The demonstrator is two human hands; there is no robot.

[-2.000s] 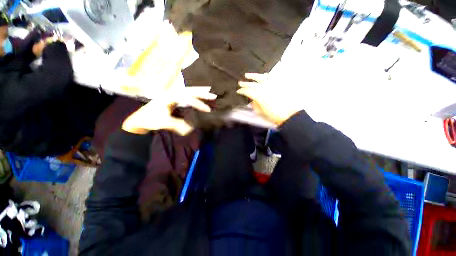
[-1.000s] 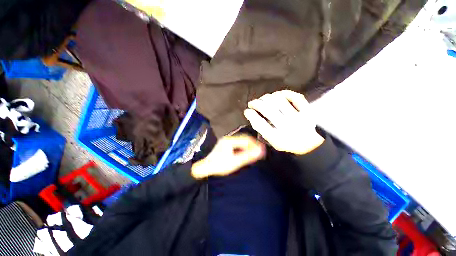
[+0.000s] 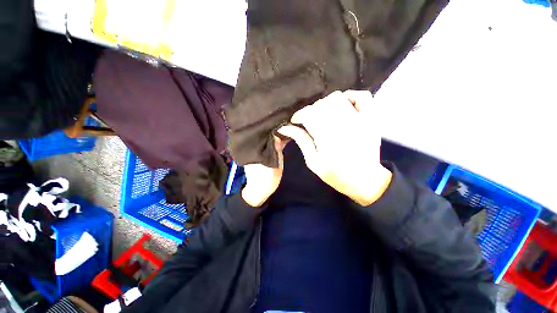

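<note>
A dark olive-brown cloth garment piece (image 3: 293, 55) hangs from between the white tables down over my lap, with a seam and pale loose thread showing. My left hand (image 3: 264, 178) is at its lower edge, partly covered by the cloth, and pinches it. My right hand (image 3: 339, 143) lies just to the right, its thumb and fingers gripping the same edge. The fingertips of both hands are close together, and some are hidden by cloth.
White table surfaces lie left (image 3: 207, 40) and right (image 3: 464, 92). Maroon-brown cloth (image 3: 146, 104) hangs at left over a blue crate (image 3: 143, 195). Another blue crate (image 3: 507, 223) is at right. Red plastic items stand low at left (image 3: 137, 263) and right (image 3: 540, 260).
My hands have left the table edge and come down over the lap with the cloth's edge. My left hand has moved up to the cloth and now holds it beside my right hand. The view has tilted down.
</note>
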